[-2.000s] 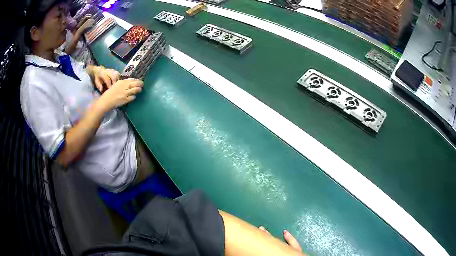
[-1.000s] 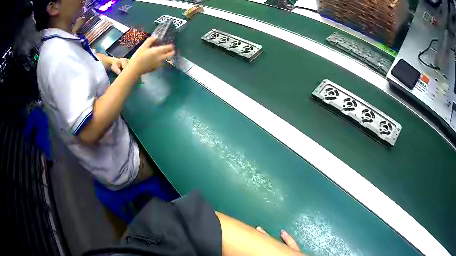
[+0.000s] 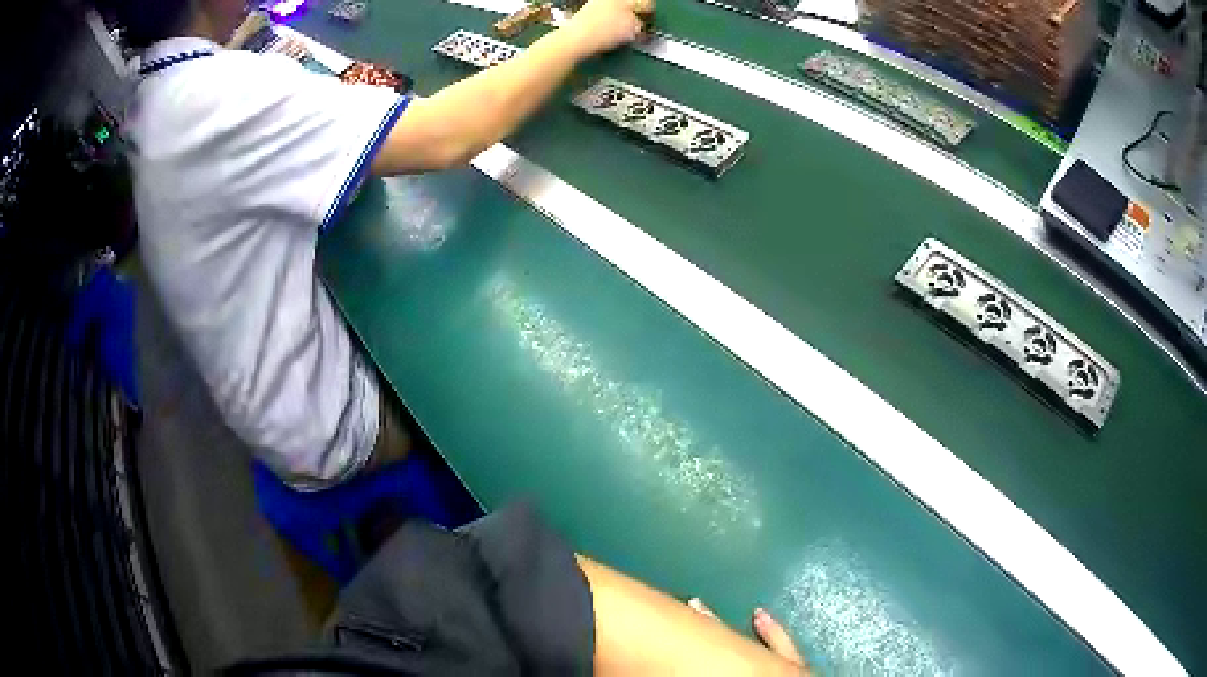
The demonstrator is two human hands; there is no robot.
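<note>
My left forearm, in a dark sleeve, lies across the bottom of the view. A few fingertips (image 3: 778,637) show at its far edge on the green bench (image 3: 556,463); I cannot tell which of my hands they belong to. The rest of both hands is hidden or cut off, and no held object shows. The nearest four-port metal housing (image 3: 1009,331) lies on the dark green belt, its four round openings facing up. A second such housing (image 3: 662,124) lies farther up the belt, and a third (image 3: 474,50) lies beyond it.
A person (image 3: 252,238) on a blue stool (image 3: 357,509) sits at left, one arm over the belt near a brass-coloured piece (image 3: 524,19). Copper inserts (image 3: 373,76) lie beyond. Across are a housing (image 3: 890,98), brown stacked plates (image 3: 986,46) and a white machine (image 3: 1149,172).
The housings on the near belt have moved right and towards me; the far-side one has moved left. The other person's held housings are no longer visible, and their arm now reaches over the belt.
</note>
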